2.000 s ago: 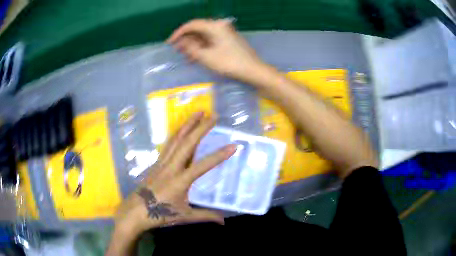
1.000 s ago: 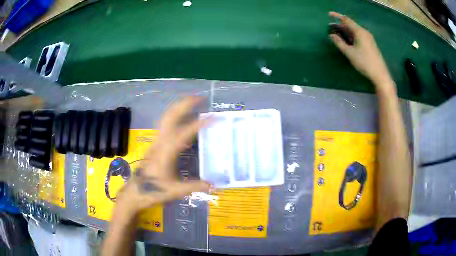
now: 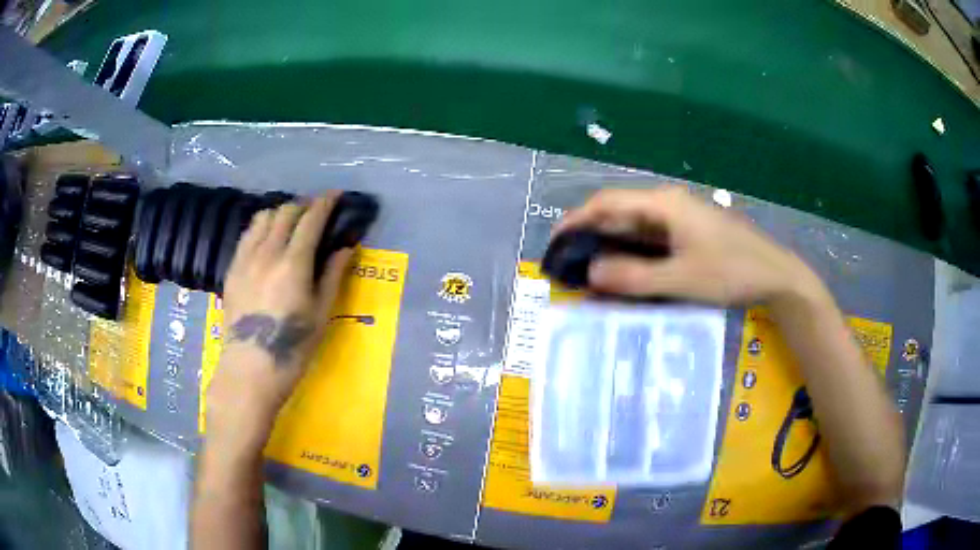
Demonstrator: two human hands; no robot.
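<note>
My left hand is over the right end of the row of black units, its fingers around a black unit at that end. My right hand holds another black unit just above the top edge of the white insert tray. The tray lies on the printed cardboard, and its long compartments show no unit in them. The fingers hide part of each held unit.
The green conveyor belt runs beyond the cardboard. A filled tray stands on it at upper left. A loose black part lies on it at right. More black units lie at far left. Pale stacked material is at the right edge.
My left hand has gone from beside the tray to the black row. My right hand has come back from the belt with a black unit. The view has shifted, and the tray appears farther right and lower.
</note>
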